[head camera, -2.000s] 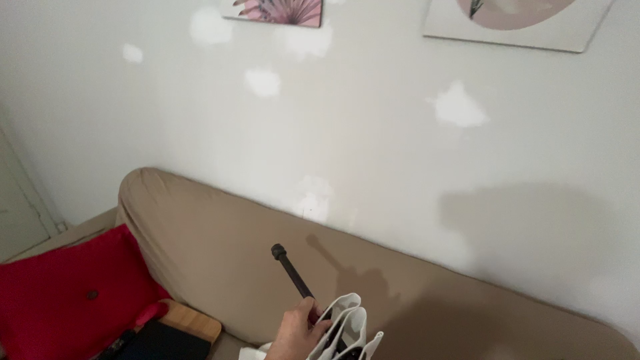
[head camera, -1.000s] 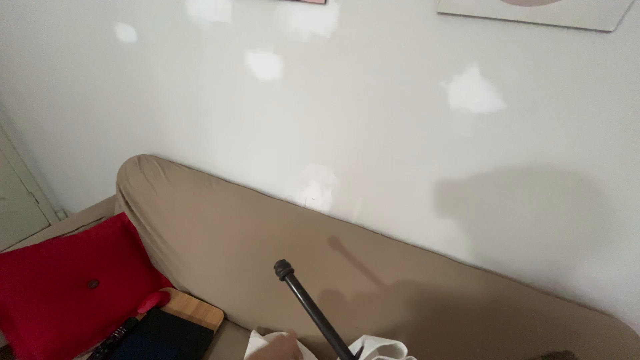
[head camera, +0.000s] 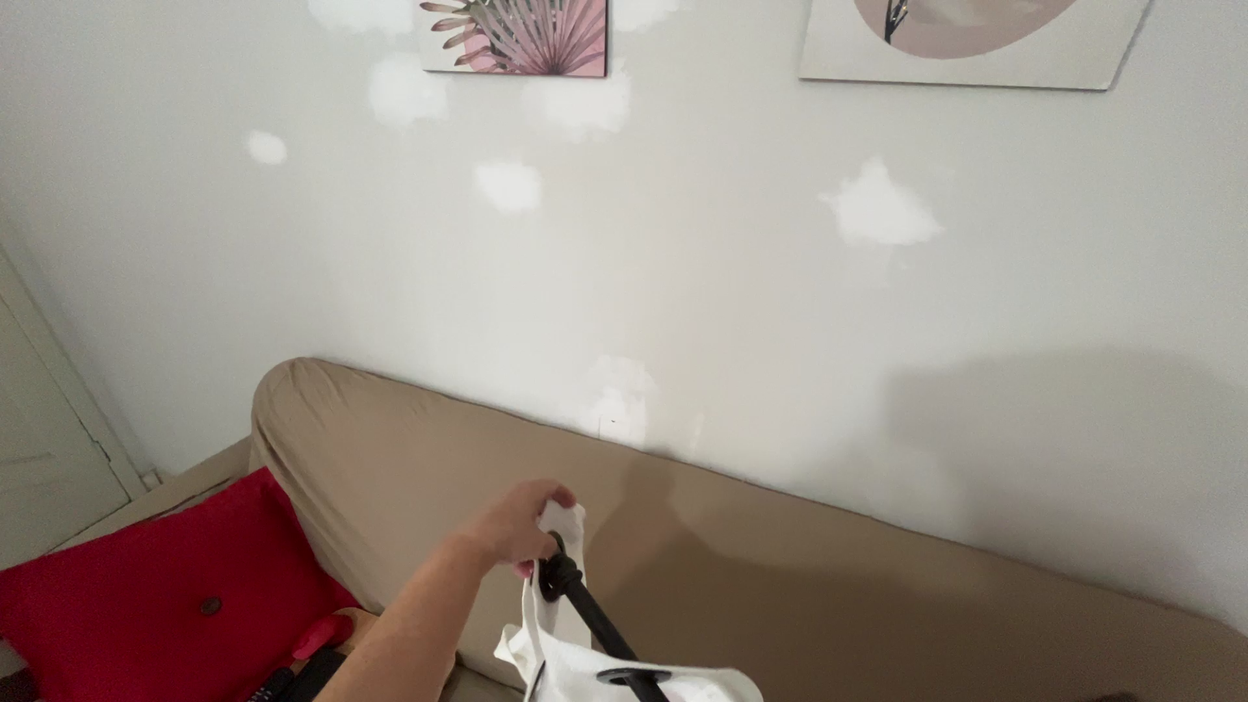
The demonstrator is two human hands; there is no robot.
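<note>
My left hand (head camera: 522,526) pinches the top edge of a white grommet curtain (head camera: 565,624) at the end of a dark curtain rod (head camera: 606,629). The rod's end, with its ridged cap, sits at a dark grommet beside my fingers. Lower down, the rod passes through another dark grommet (head camera: 634,676) in the folded cloth. The rod slopes down to the right and leaves the frame at the bottom. My right hand is not in view.
A beige covered sofa (head camera: 780,575) stands along the wall. At the left lie a red cushion (head camera: 146,595) and dark objects, partly behind my forearm. Two canvas pictures (head camera: 546,39) hang above, on a wall with white patches.
My left hand has moved up to the rod's end with the curtain's edge. One second ago it was low at the frame's bottom, and the rod's end stood bare.
</note>
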